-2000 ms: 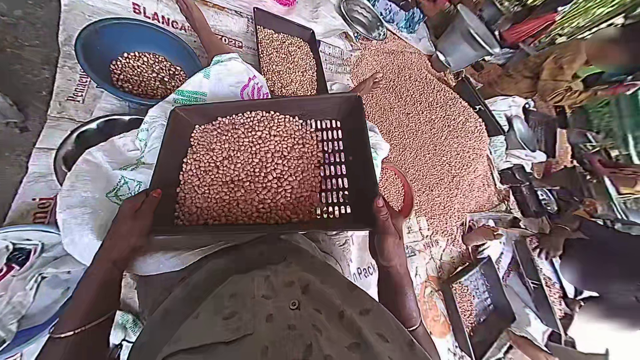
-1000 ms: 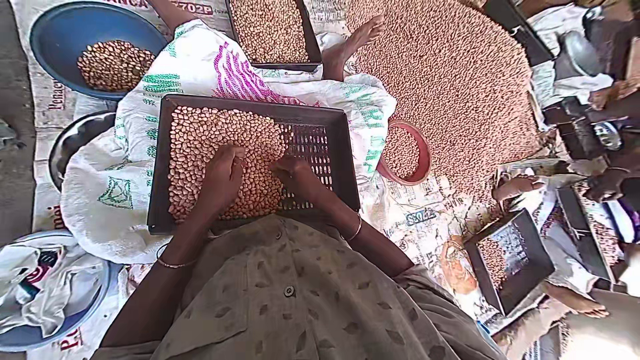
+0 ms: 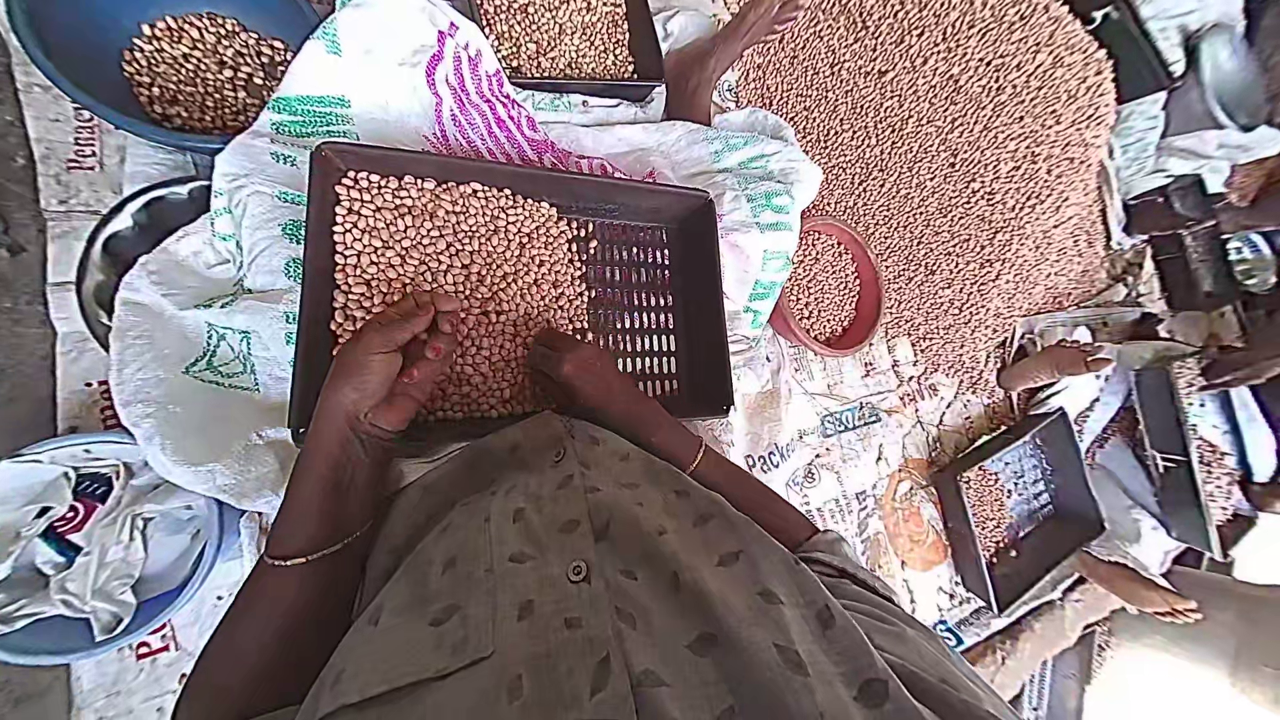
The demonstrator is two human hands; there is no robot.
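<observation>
A black plastic tray with a slotted bottom (image 3: 705, 300) rests on a white woven sack (image 3: 180, 350) in front of my body. Shelled nuts (image 3: 450, 230), which look like peanuts, cover its left and middle part; the slots show bare at the right. My left hand (image 3: 400, 360) is over the nuts at the lower left, its fingers curled; whether it holds any nut is hidden. My right hand (image 3: 580, 370) reaches into the nuts near the tray's lower middle, with its fingertips partly hidden.
A blue basin (image 3: 70, 60) with nuts stands upper left, a light blue basin (image 3: 215, 560) with bags lower left. A red bowl (image 3: 870, 300) of nuts sits by a large nut heap (image 3: 950, 150). Another person's foot (image 3: 710, 60) is beyond my tray; other people's limbs and trays are at right.
Two seconds ago both hands held the tray by its sides; by one second ago they were in the nuts. Since then my left hand has moved a little toward the tray's near edge.
</observation>
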